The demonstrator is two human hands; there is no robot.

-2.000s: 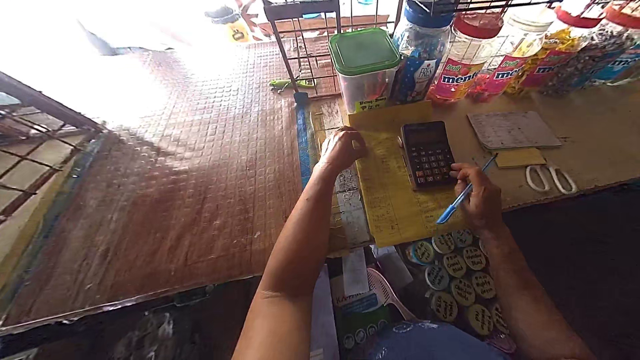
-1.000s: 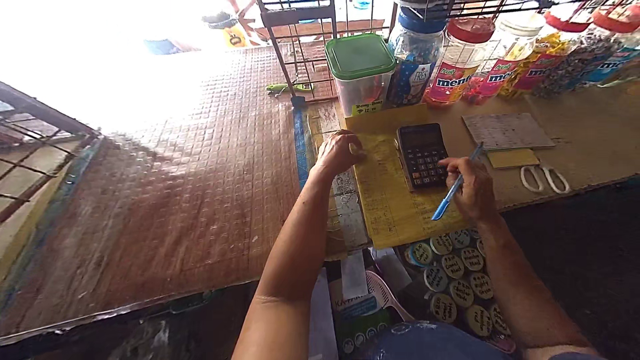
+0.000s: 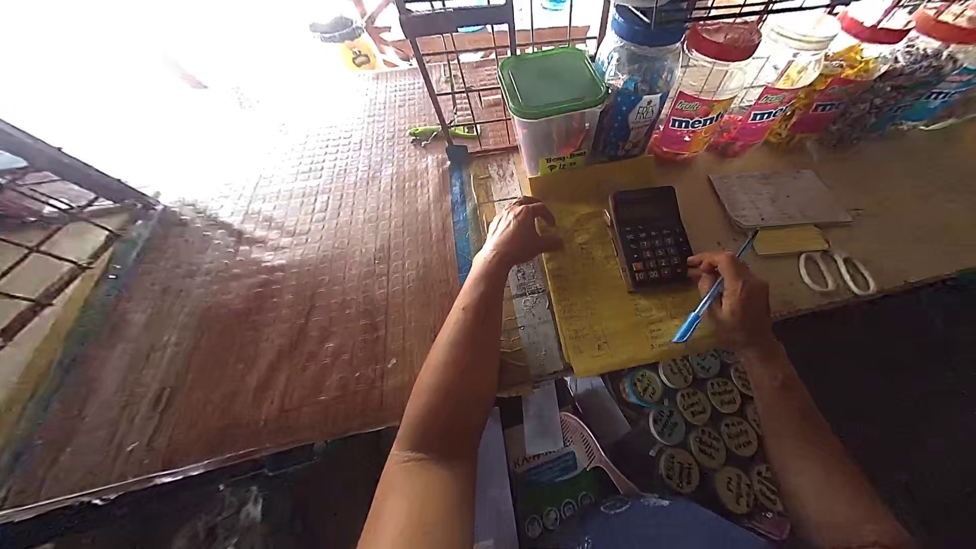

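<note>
My right hand (image 3: 733, 301) holds a blue pen (image 3: 700, 311) between its fingers, with a fingertip at the lower right edge of a black calculator (image 3: 652, 236). The calculator lies on a yellow sheet of paper (image 3: 602, 328) that bears handwriting. My left hand (image 3: 522, 232) rests at the left edge of this sheet, fingers curled and thumb apart, with nothing seen in it. Right of the calculator lie a grey board or pad (image 3: 779, 198), a small yellow pad (image 3: 791, 240) and scissors with white handles (image 3: 817, 272), their blades hidden.
A green-lidded plastic container (image 3: 553, 84) and several candy jars (image 3: 698, 91) line the back, before a metal wire grille (image 3: 465, 69). Left is a textured brown counter covering (image 3: 305, 267). Below the counter edge are several labelled round lids (image 3: 692, 406) and a pink plastic handled item (image 3: 591, 446).
My right hand has shifted slightly from the calculator's keys to its lower right edge since one second ago, still with the pen. My left hand stays by the sheet's left edge.
</note>
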